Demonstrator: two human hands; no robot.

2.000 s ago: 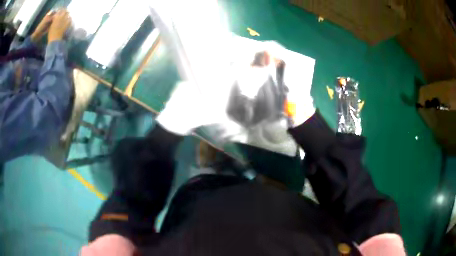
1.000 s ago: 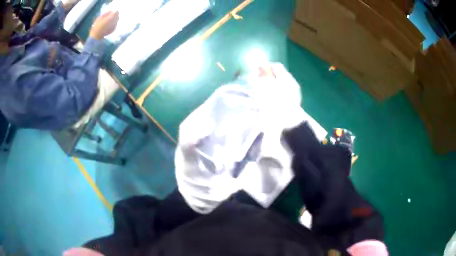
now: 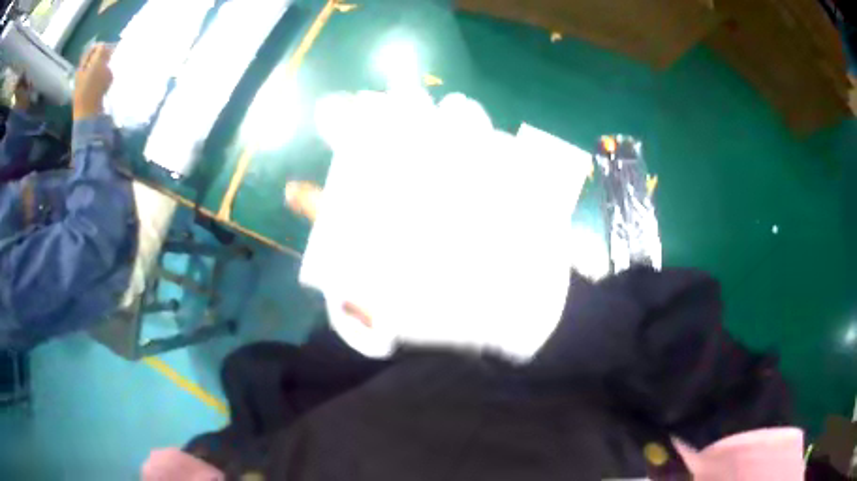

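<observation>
A glare-bright white bundle (image 3: 442, 225), tray and bag not told apart, lies or is held over the bench edge before me. A white flat corner (image 3: 556, 169) sticks out at its right. My left hand (image 3: 355, 324), in a white glove, is at the bundle's lower left; a bare fingertip shows against it. Another skin-coloured patch shows at its left edge. My right hand (image 3: 589, 252) is a white blur at the bundle's right edge, its fingers lost in glare. A bagged black part (image 3: 631, 207) with an orange end lies on the bench just right of it.
Brown cardboard (image 3: 601, 28) stands along the far side of the green bench (image 3: 724, 216). At the left a person in blue sleeves (image 3: 56, 235) handles long white packs (image 3: 211, 94). A stool (image 3: 193, 291) stands beside the bench edge. Tan tape and scraps lie on the bench.
The dark part seen in the white material two seconds ago no longer shows. The loose, rumpled white material now appears as a broader, blockier glaring shape. The view has shifted.
</observation>
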